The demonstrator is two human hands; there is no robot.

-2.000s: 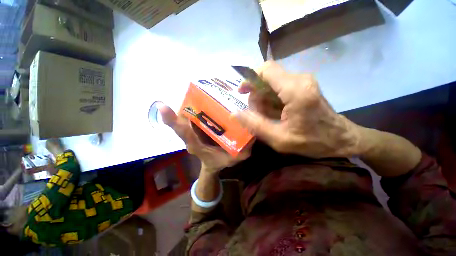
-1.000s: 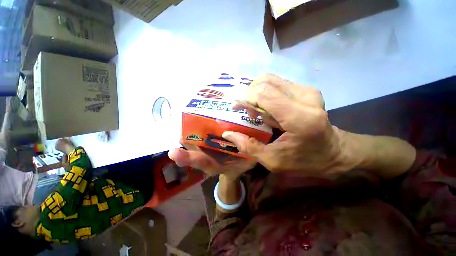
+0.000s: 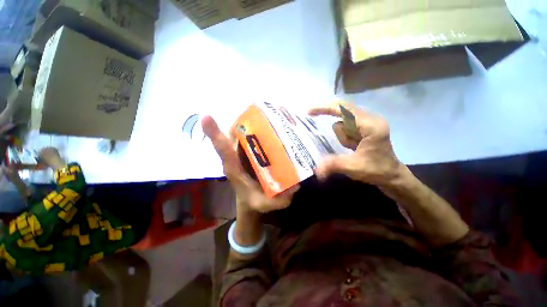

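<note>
A retail box [image 3: 271, 151] with an orange end, a dark hang slot and a white printed side is held tilted above the table's near edge. My left hand [image 3: 249, 186] grips it from the left and below, thumb raised apart from it. My right hand [image 3: 369, 147] is at the box's right side, its thumb near the lower right corner. A small dark blade [image 3: 348, 120] is pinched in the right fingers. The box's underside is hidden.
A tape roll [image 3: 191, 127] lies flat on the white table [image 3: 240, 48] left of my hands. Brown cartons [image 3: 90, 87] stand at the left. An open carton [image 3: 414, 69] is at the back right. A person in a green and yellow sleeve [image 3: 60, 204] sits at the left beside an orange stool [image 3: 180, 213].
The box has turned from nearly level to steeply tilted, its orange end now facing left. My right hand has moved off its top to its right side, and the blade now shows clearly.
</note>
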